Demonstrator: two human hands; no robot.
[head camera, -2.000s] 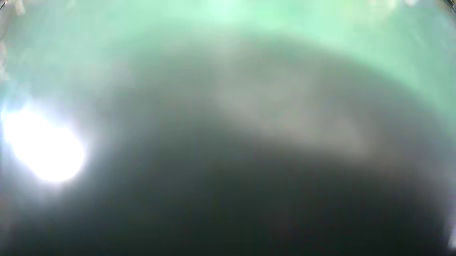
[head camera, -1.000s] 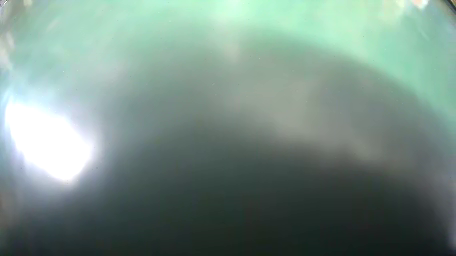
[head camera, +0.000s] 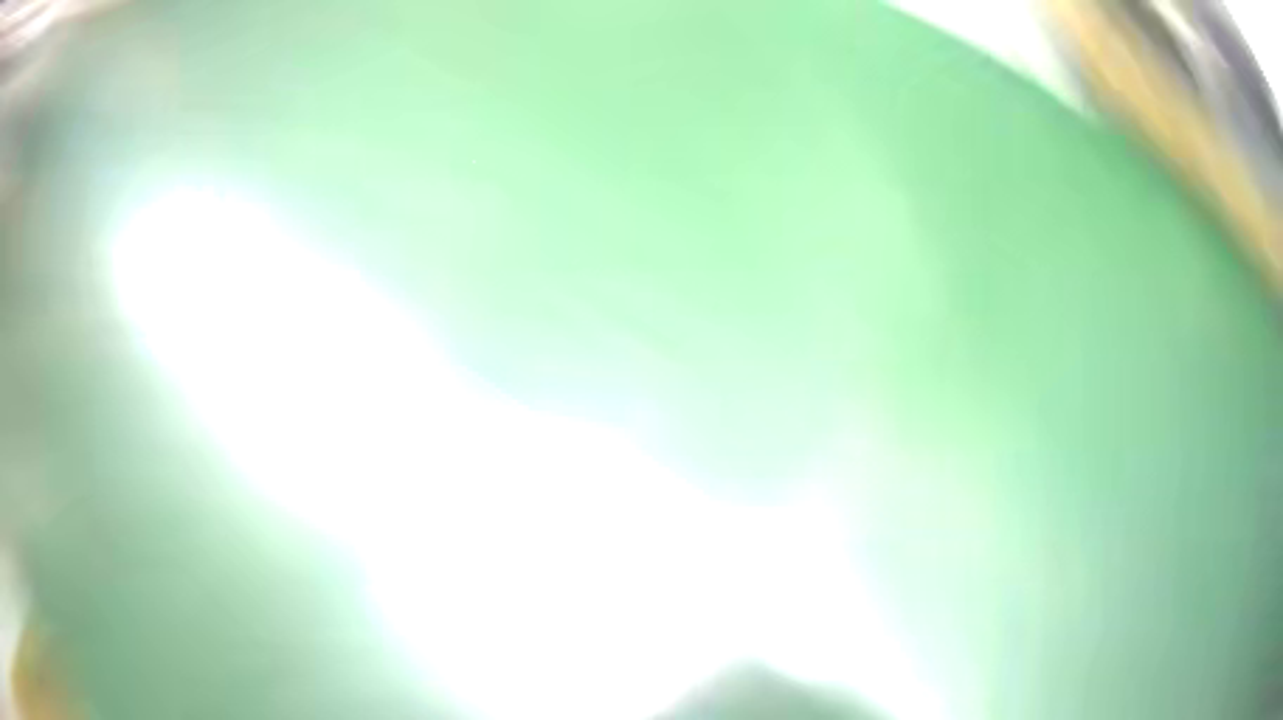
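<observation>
A pale green surface (head camera: 675, 211) fills most of the head view, blurred and with no clear detail. A large white glare (head camera: 535, 549) lies across it from the upper left to the lower middle. Neither my left hand nor my right hand can be made out. Nothing held or worked on can be told.
A blurred yellow-orange strip (head camera: 1175, 106) runs along the upper right rim, with grey and white shapes beyond it. A small yellowish patch (head camera: 45, 675) is at the lower left edge. Blurred pinkish-grey shapes are at the upper left corner.
The dark area that filled the lower view is gone. The green now fills most of the picture and is brighter. The glare has grown and spread right and down. The yellow-orange strip has appeared.
</observation>
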